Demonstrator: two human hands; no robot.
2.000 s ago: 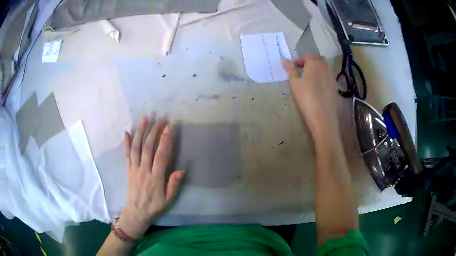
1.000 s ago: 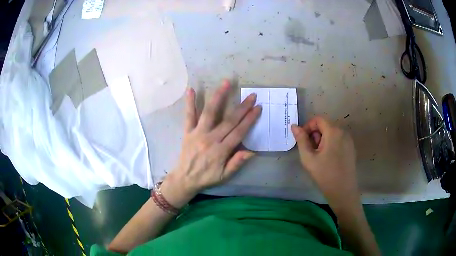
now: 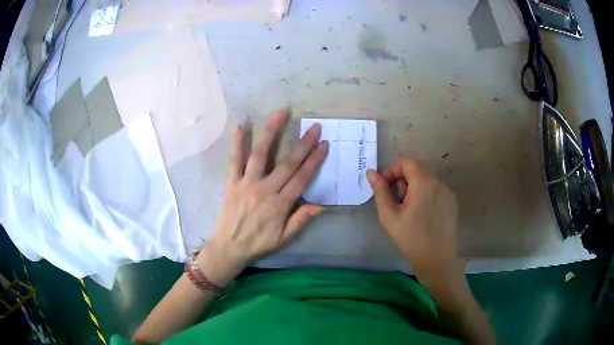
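Observation:
The white pocket template [image 3: 347, 162], with ruled lines, a straight top and rounded bottom corners, lies flat near the table's front edge. The grey pocket piece is hidden under it, with at most a thin dark edge showing. My left hand [image 3: 259, 189] is palm down with fingers spread. Its index and middle fingertips rest on the template's left part, and its thumb is by the bottom left corner. My right hand [image 3: 414, 209] has its thumb and curled index finger at the template's lower right edge, pinching it.
White interfacing [image 3: 128, 195] heaps at left, with grey cloth [image 3: 86, 118] under it. Pale pink pieces [image 3: 188, 101] lie behind. A paper label [image 3: 104, 20] is upper left. Scissors [image 3: 537, 74], an iron [image 3: 569, 175] and an iron rest [image 3: 557, 17] are at right. Grey cloth [image 3: 486, 27] lies upper right.
My right hand has brought the template from the upper right down over the grey pocket piece. My left hand's fingers have moved onto the template. The camera view has shifted too.

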